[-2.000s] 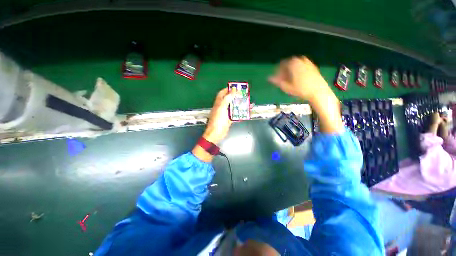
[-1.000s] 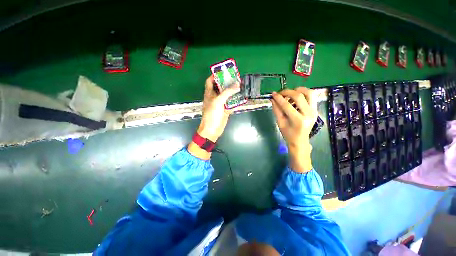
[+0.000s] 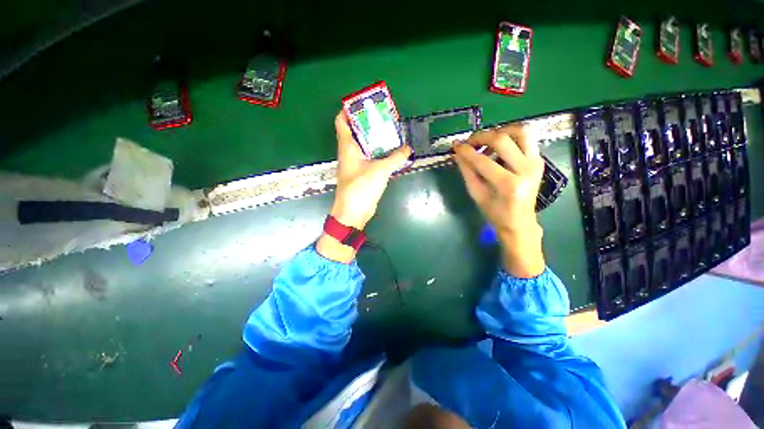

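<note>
My left hand point(image 3: 362, 178), with a red strap on its wrist, holds a red-rimmed phone body point(image 3: 374, 124) with green board and silver-white metal facing up. My right hand point(image 3: 505, 178) holds a black middle frame point(image 3: 444, 130) with openings by its right end. The frame's left end is beside the phone body's right edge; whether they touch is unclear. Another black part point(image 3: 550, 184) lies on the bench, partly hidden behind my right hand.
Several red-rimmed phone bodies point(image 3: 511, 59) lie on the green conveyor point(image 3: 419, 50) beyond the pale edge strip point(image 3: 276, 186). A black blister tray point(image 3: 670, 197) is at the right. A wrapped post point(image 3: 50, 209) is at the left. Blue blobs point(image 3: 140, 251) and a red scrap point(image 3: 176, 361) lie on the bench.
Since two seconds ago, my right hand has come down from over the conveyor and taken hold of a black frame beside the phone body. In the last second both hands shifted little; the view moved.
</note>
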